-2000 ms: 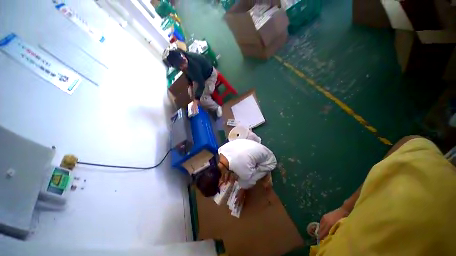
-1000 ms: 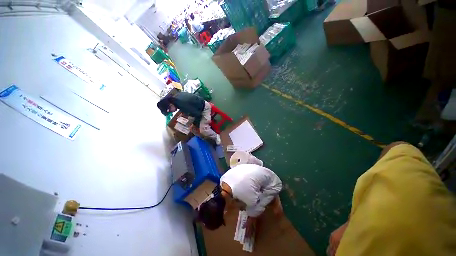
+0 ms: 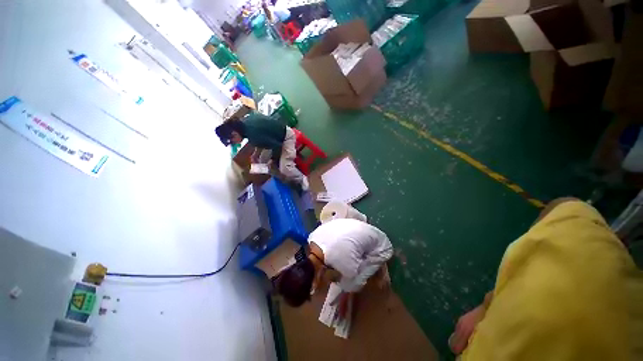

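Yellow clothing (image 3: 564, 289) fills the lower right. A blurred, partly hidden hand (image 3: 465, 331) shows at its left edge; I take it as my right hand, though whose it is stays unclear. Its fingers and anything in them cannot be made out. My left hand is not in view. Ahead, a person in white (image 3: 352, 250) bends low over a brown floor sheet (image 3: 352, 342), one hand on slim white boxes (image 3: 330, 307) lying side by side.
A second person (image 3: 264, 137) sits on a red stool (image 3: 308, 149) by a blue-framed machine (image 3: 285, 211) along the wall. A white panel (image 3: 344, 182) and a white roll (image 3: 335, 211) lie near. Open cartons (image 3: 352, 88) stand beyond, others (image 3: 571, 77) upper right. A yellow-black line (image 3: 458, 151) crosses the green floor.
The view has shifted. The hand by the yellow clothing held a small round roll two seconds ago; the roll no longer shows. The seated person's hands have moved off the machine top.
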